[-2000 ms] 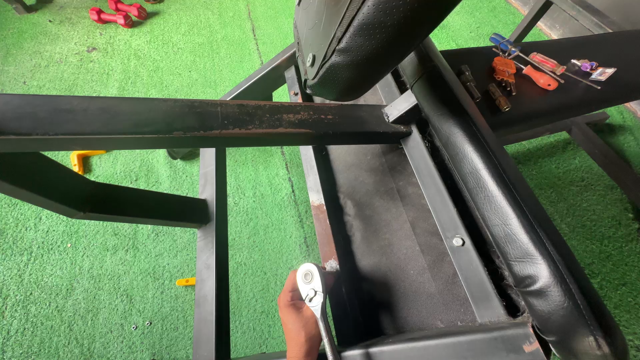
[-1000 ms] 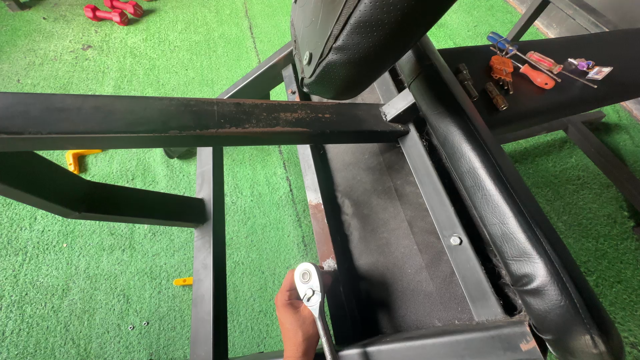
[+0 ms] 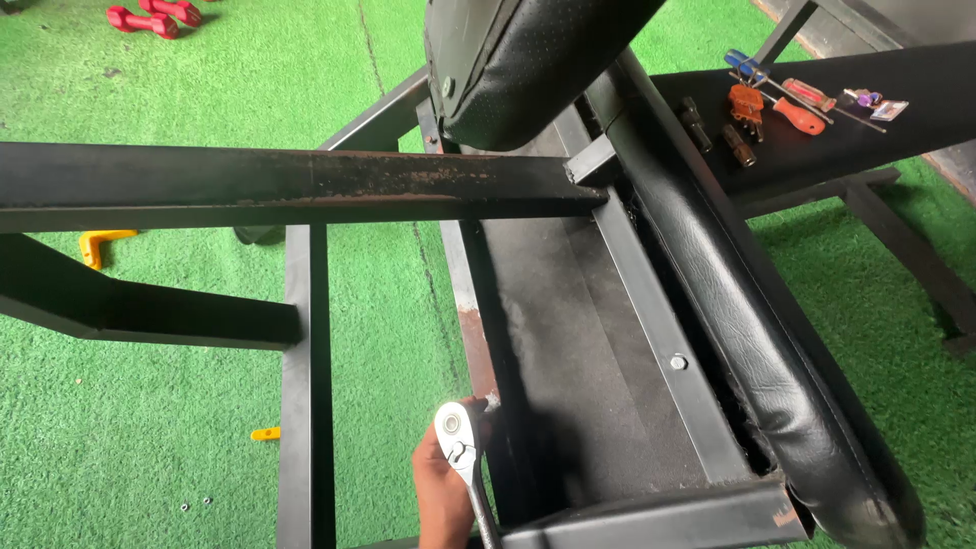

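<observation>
My left hand (image 3: 442, 480) reaches up from the bottom, curled behind the head of a chrome ratchet wrench (image 3: 458, 441); its fingertips are mostly hidden. The wrench head lies close to the chipped, brown-marked part of a black steel rail (image 3: 478, 347), and its handle runs down out of view. My right hand is not in view. To the right, a crossbar holds a hex bolt (image 3: 679, 362) beside a long black padded cushion (image 3: 732, 297). The dark underside panel (image 3: 564, 320) lies between rail and crossbar. Whether a socket sits under the wrench head is hidden.
A thick steel beam (image 3: 366, 183) crosses above the rail to the left. Screwdrivers (image 3: 801, 114), a hex key set (image 3: 746, 107) and sockets (image 3: 738, 145) lie on a black bench. Small nuts (image 3: 195, 503), a yellow piece (image 3: 99, 242) and red dumbbells (image 3: 145, 23) are on green turf.
</observation>
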